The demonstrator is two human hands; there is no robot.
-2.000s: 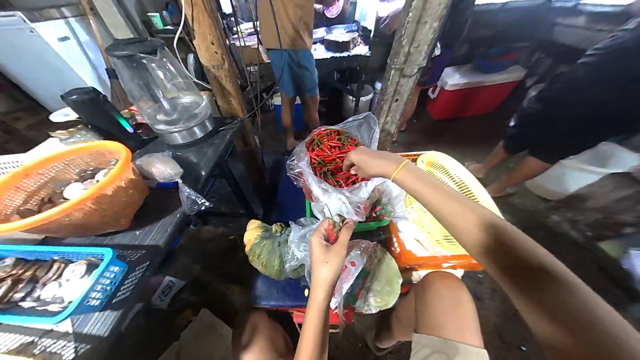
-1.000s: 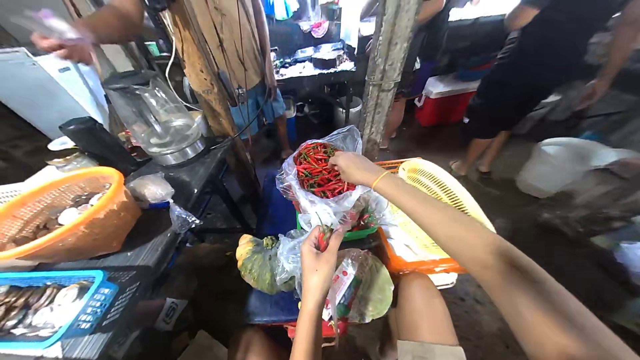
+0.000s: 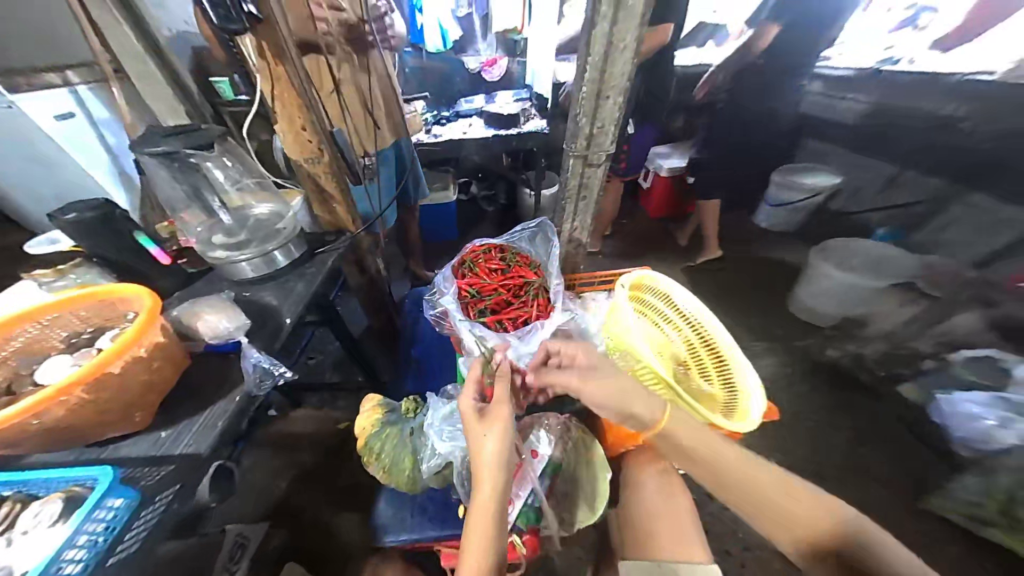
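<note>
A clear plastic bag (image 3: 538,240) full of red chillies (image 3: 502,286) stands on the blue bench (image 3: 416,516) before me. Just below its opening, my left hand (image 3: 488,400) pinches a few chillies with green stems, points up. My right hand (image 3: 576,376) is close beside it at the right, thumb and fingertips drawn together; whether a chilli is between them cannot be told. A green and orange pumpkin (image 3: 392,440) lies left of my left forearm. Right of that forearm is a pale green, rounded vegetable (image 3: 584,480), partly under plastic bags (image 3: 532,472).
A yellow oval basket (image 3: 688,352) leans on an orange crate (image 3: 600,280) at the right. On the black table at left are an orange basket (image 3: 88,384), a blue basket (image 3: 104,488) and a clear jug (image 3: 232,208). A concrete post (image 3: 592,120) and several people are beyond.
My right hand has moved from the chillies in the bag down to beside my left hand. The person in the tan shirt has drawn an outstretched arm back in.
</note>
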